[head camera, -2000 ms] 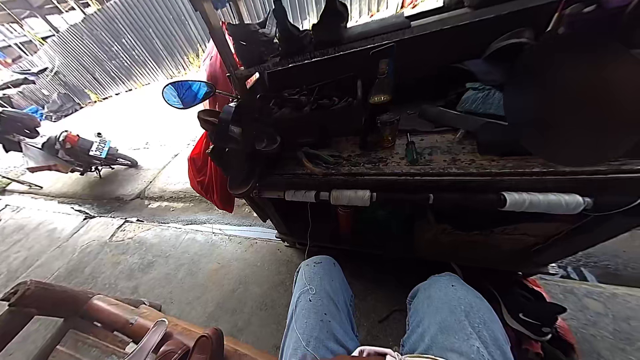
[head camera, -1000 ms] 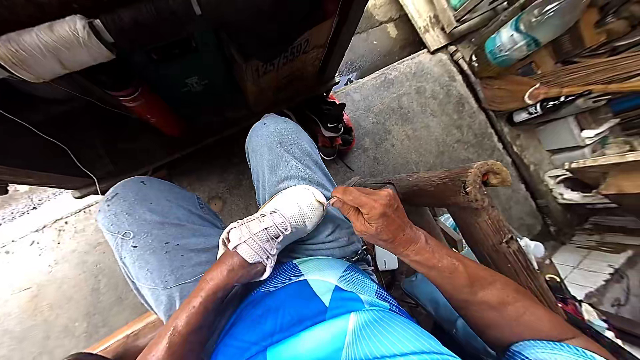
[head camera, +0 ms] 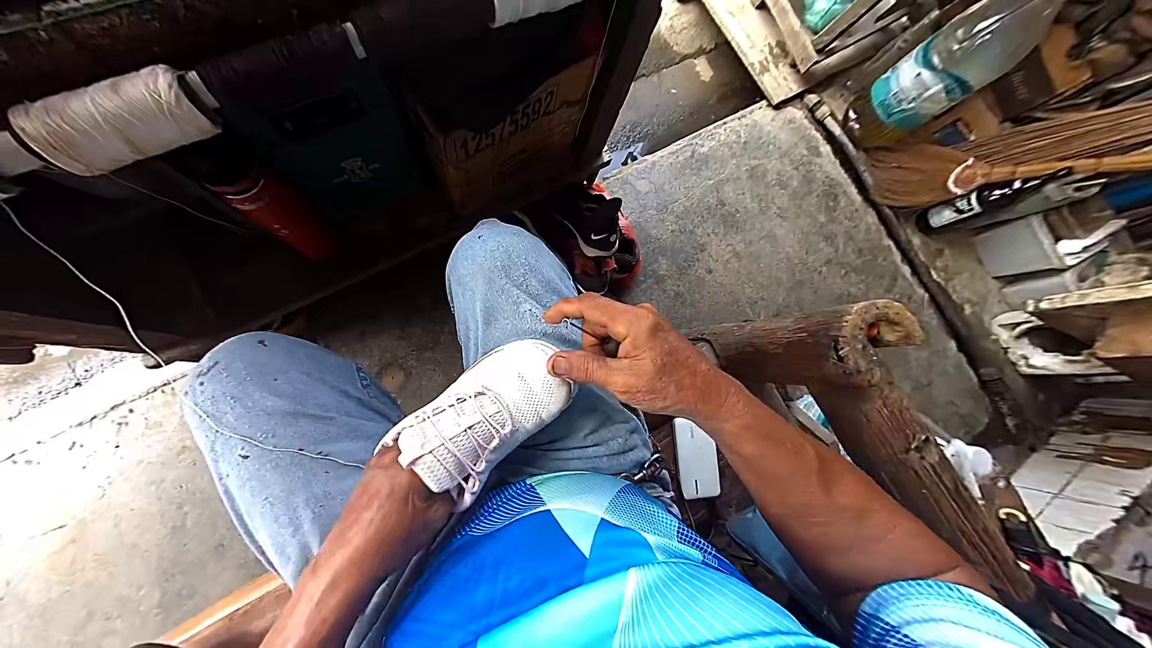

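Note:
A white mesh sneaker with laces (head camera: pixel 477 405) lies across my lap, toe to the right. My left hand (head camera: pixel 418 481) reaches into its opening and holds it from inside; only the wrist area shows, the fingers are hidden. At the toe, my right hand (head camera: pixel 630 351) has its thumb against the upper and its index finger raised and bent. A thin dark thing seems to lie between these fingers, too small to identify. White thread (head camera: pixel 270 445) runs over the left leg of my jeans towards the sneaker. A large spool of white thread (head camera: pixel 117 117) sits on the dark cart at upper left.
Black and red shoes (head camera: pixel 598 234) stand on the concrete beyond my knee. A wooden armrest (head camera: pixel 792 346) is beside my right forearm, with a white phone-like object (head camera: pixel 697 459) near it. At right are a broom (head camera: pixel 1008 157), a plastic bottle (head camera: pixel 954 67) and clutter.
The view has swung from the cart down to my lap since the first frame. Since the second, my right index finger has lifted and spread from the thumb at the sneaker's toe.

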